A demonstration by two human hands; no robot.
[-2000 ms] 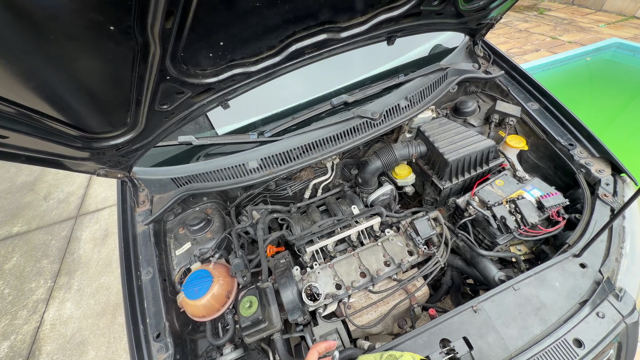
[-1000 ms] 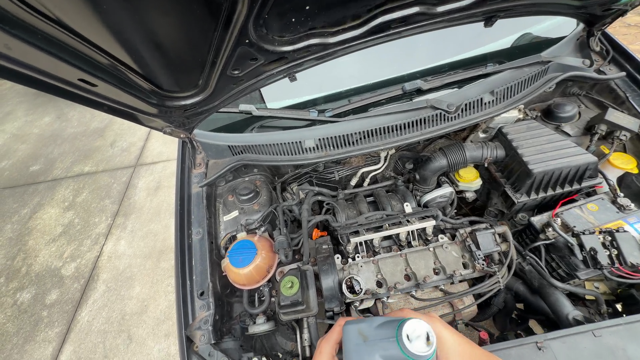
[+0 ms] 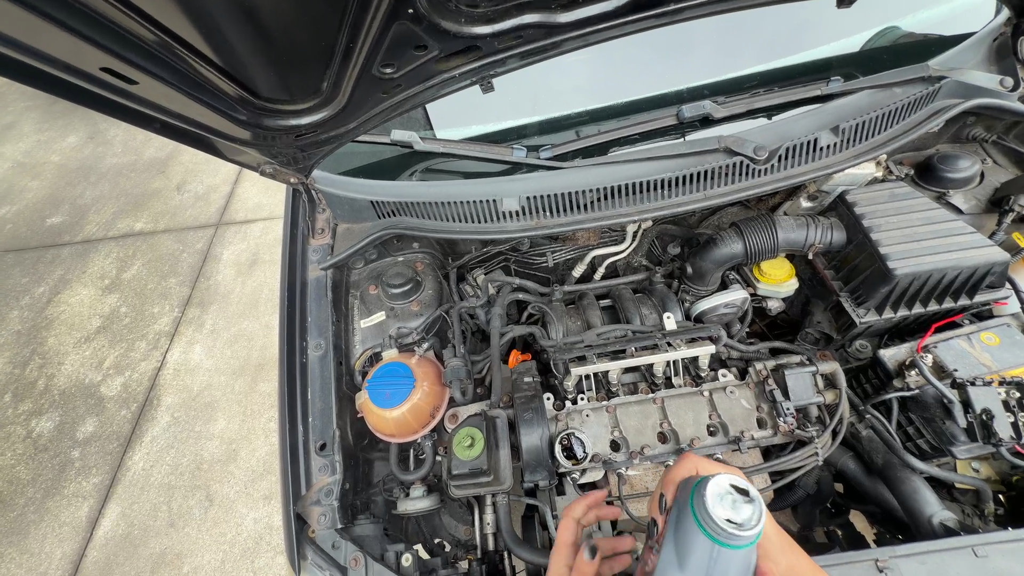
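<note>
My right hand (image 3: 688, 488) is wrapped around a grey plastic bottle (image 3: 708, 532) at the bottom centre; its neck, with a green ring and a whitish top, points up toward the camera. Just left of the bottle is my left hand (image 3: 588, 536), fingers apart and dark at the tips, holding nothing. Beyond both hands lies the grey metal valve cover (image 3: 664, 420) of a car engine. At its left end the round oil filler opening (image 3: 573, 448) is uncovered and dark inside.
The coolant reservoir (image 3: 408, 412) with a blue cap and a green-capped reservoir (image 3: 480, 468) stand left of the engine. An air filter box (image 3: 920, 248) and battery (image 3: 980, 352) are at right. The raised hood (image 3: 240, 56) overhangs the upper left.
The bottle has come into view since the oldest frame. Both hands were around it one second ago; now my left hand is off it. The view has shifted left.
</note>
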